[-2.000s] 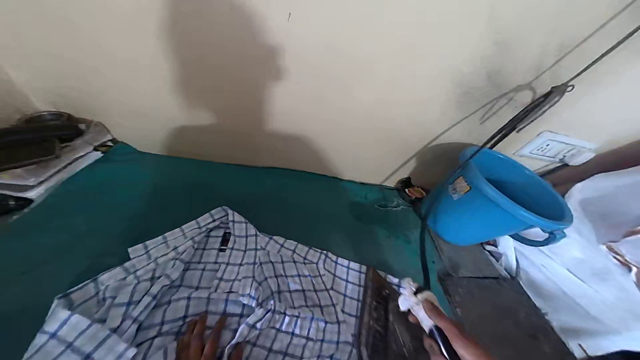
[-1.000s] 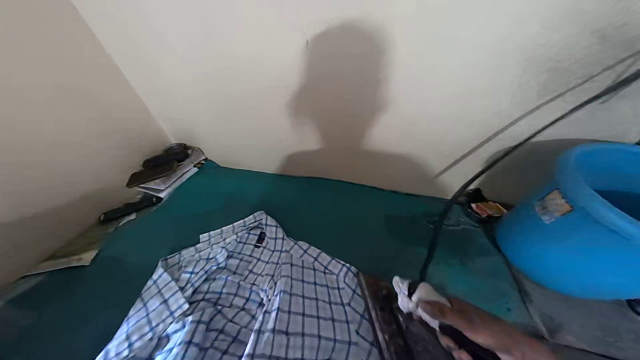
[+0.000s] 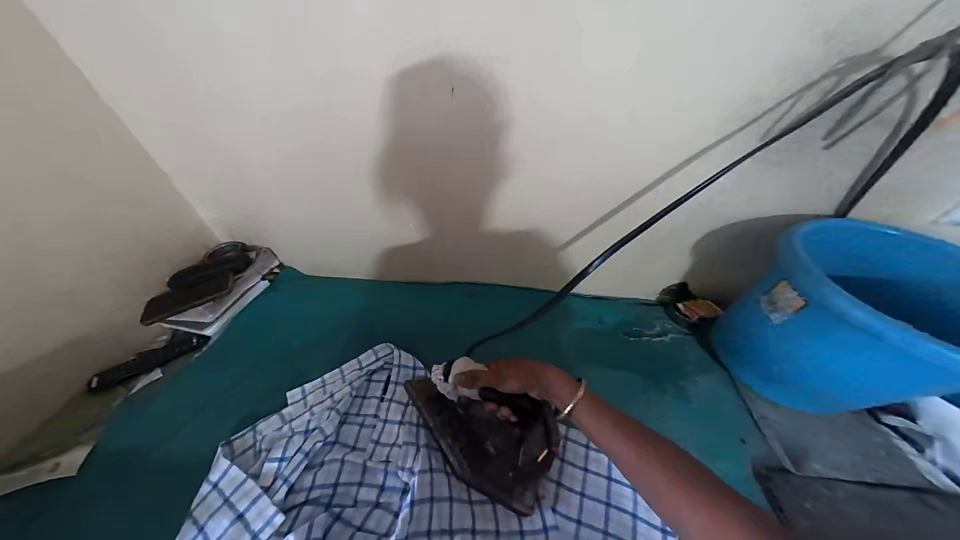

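A white shirt with blue checks [image 3: 345, 457] lies spread on the green cloth [image 3: 330, 315], its collar toward the wall. My right hand [image 3: 517, 382], with a gold-coloured bangle at the wrist, is closed around the handle of a dark, worn electric iron [image 3: 487, 446]. White cloth is wrapped at the handle's end, where the black cord [image 3: 637, 229] comes out and runs up to the right. The iron rests on the upper part of the shirt. My left hand is out of view.
A blue plastic bucket [image 3: 757, 352] stands at the right on a grey surface [image 3: 840, 442], with a small dark object [image 3: 679, 300] beside it. Papers [image 3: 225, 311], a phone [image 3: 187, 298] and a remote control [image 3: 146, 364] lie at the far left. Walls border the back and left.
My right hand has moved left with the iron, from the shirt's right edge onto the shirt. My left hand, on the shirt in the oldest frame, has left the view.
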